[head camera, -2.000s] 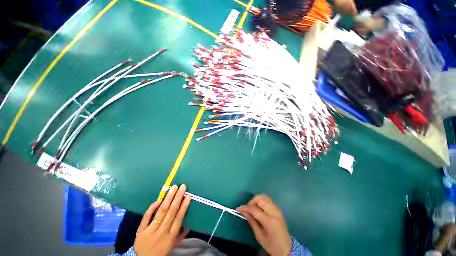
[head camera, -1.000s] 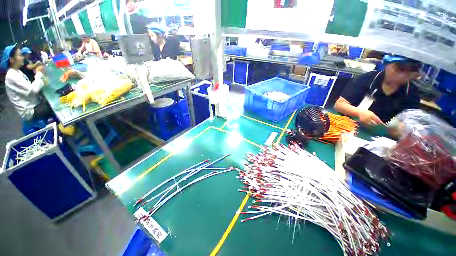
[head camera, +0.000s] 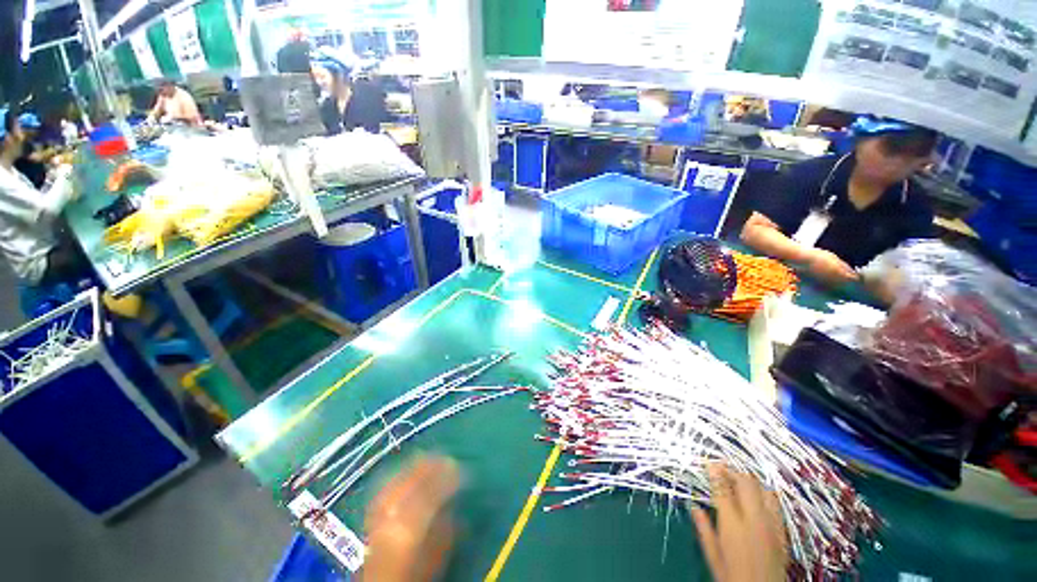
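A large pile of white wire assemblies with red ends (head camera: 682,421) lies on the green mat, right of the yellow tape. A smaller group of white wire assemblies (head camera: 398,423) lies at the left, its lower ends over a white label strip (head camera: 328,532). My left hand (head camera: 415,517) is blurred, over the mat below the small group; I see nothing held in it, but its fingers are unclear. My right hand (head camera: 741,525) is at the near edge of the large pile, fingers slightly apart over the wires. Whether it grips a wire cannot be told.
Beyond the pile are a blue bin (head camera: 614,222), a round black object (head camera: 696,273) and an orange wire bundle (head camera: 760,284). At right are a black pouch (head camera: 870,392) and bagged dark-red wires (head camera: 950,341). A person (head camera: 847,210) works across the bench; others are farther left.
The view has lifted from the near bench edge to the hall. Both hands, out of view one second ago, are back in the picture. The wire assembly held between them earlier is no longer seen there.
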